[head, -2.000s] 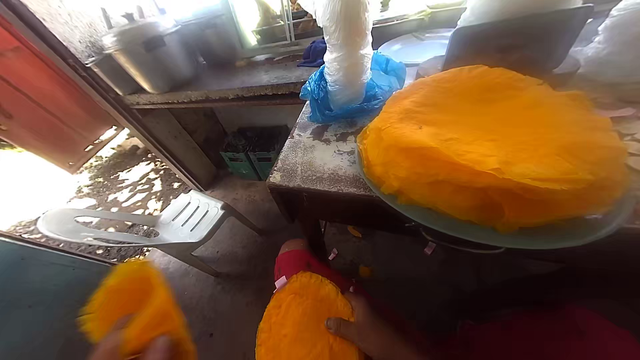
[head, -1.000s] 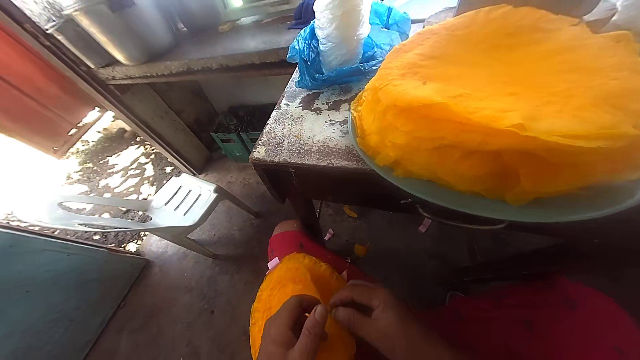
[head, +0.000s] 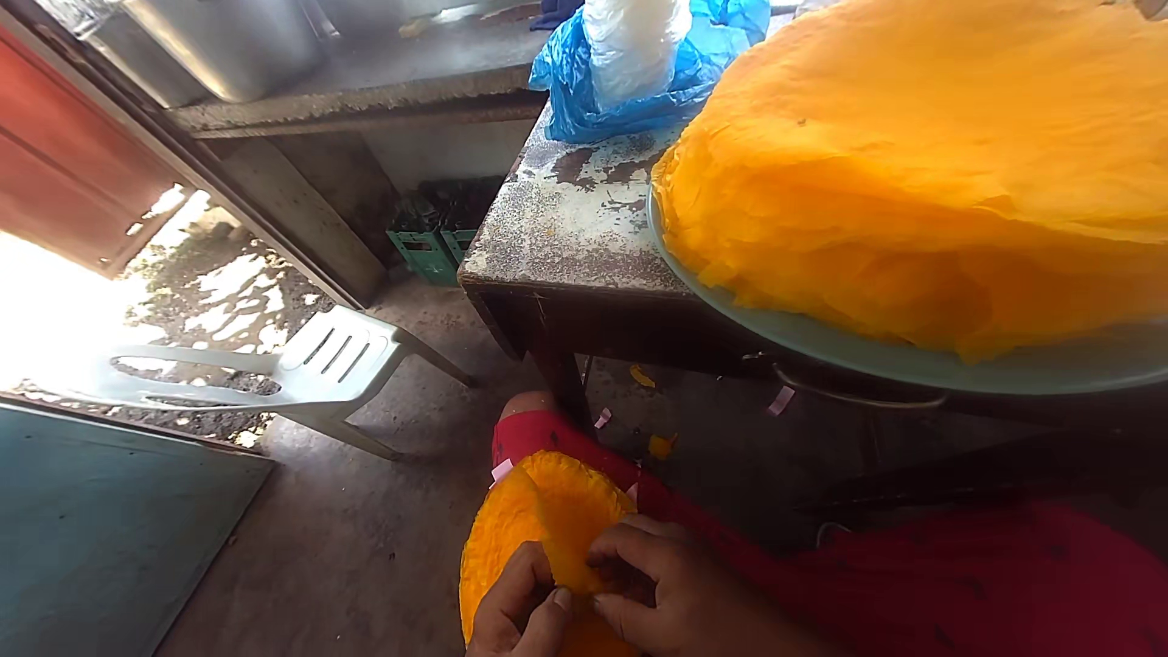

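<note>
A stack of thin round orange sheets [head: 584, 497] lies on my lap, over red cloth [head: 967, 575]. My left hand [head: 525, 602] pinches the top sheet near its middle between thumb and fingers. Close beside it, my right hand [head: 657, 579] has its fingertips on the same sheet, which is partly lifted and folded there. A far larger heap of orange sheets [head: 912, 164] rests on a wide grey-green tray [head: 821, 342] at the table's edge, up and to the right of both hands.
The worn wooden table [head: 584, 228] holds a blue plastic bag [head: 584, 100] around a roll of clear plastic [head: 634, 55]. A white plastic chair [head: 338, 356] stands left, near the doorway. Green crates [head: 424, 251] sit under the counter [head: 365, 91] with metal pots [head: 228, 46].
Two seconds ago my left hand held an orange piece off to the left; now it is at the stack beside my right hand. The top sheet's edge is now lifted and folded.
</note>
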